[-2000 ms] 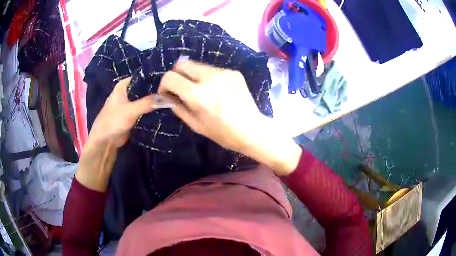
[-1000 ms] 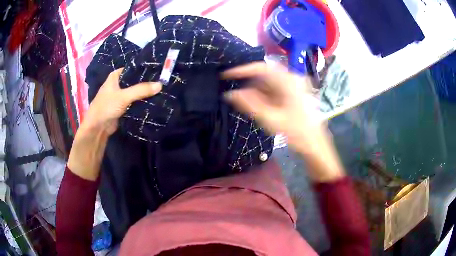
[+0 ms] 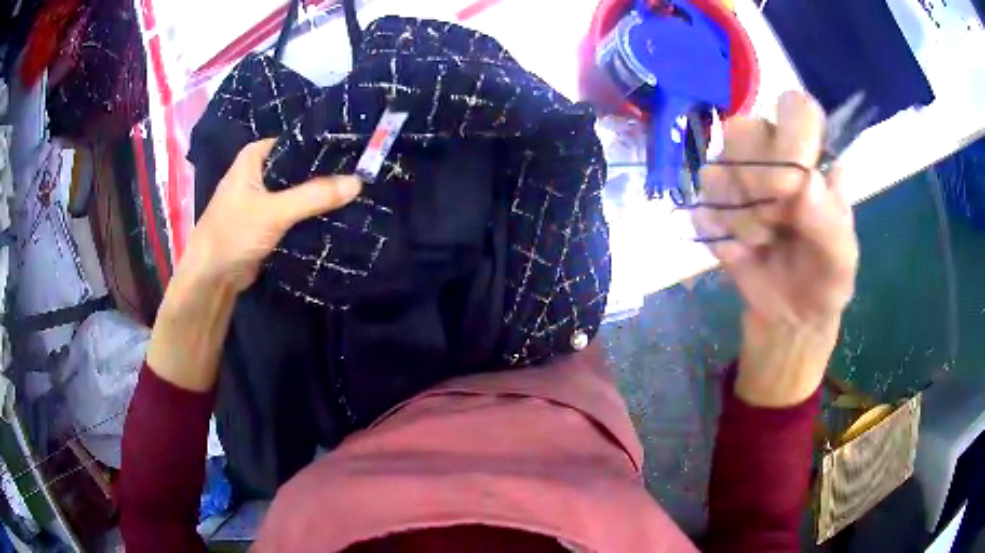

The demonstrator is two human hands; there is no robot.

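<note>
The black checked tweed garment [image 3: 556, 227] lies before me, its plain black lining [image 3: 432, 281] showing in the middle. A small white label [image 3: 383, 144] with a red mark lies slanted on the checked cloth. My left hand [image 3: 243, 221] pinches the cloth, its thumb tip at the label's lower end. My right hand [image 3: 783, 216] is raised to the right, off the garment, palm partly showing. It holds dark-handled thread snips [image 3: 848, 124], with dark loops across the fingers and blurred metallic blades beyond them. Needle and thread cannot be made out.
A red bowl [image 3: 743, 65] holding a blue tool [image 3: 686, 59] stands at the upper right, partly behind my right hand. A folded black cloth [image 3: 853, 49] lies right of it on the white table. A pearl button [image 3: 580, 339] shows at the garment's lower right.
My right hand has left the label and moved far right and up, snips now showing. The label is uncovered. My left hand keeps its hold; the view has shifted slightly.
</note>
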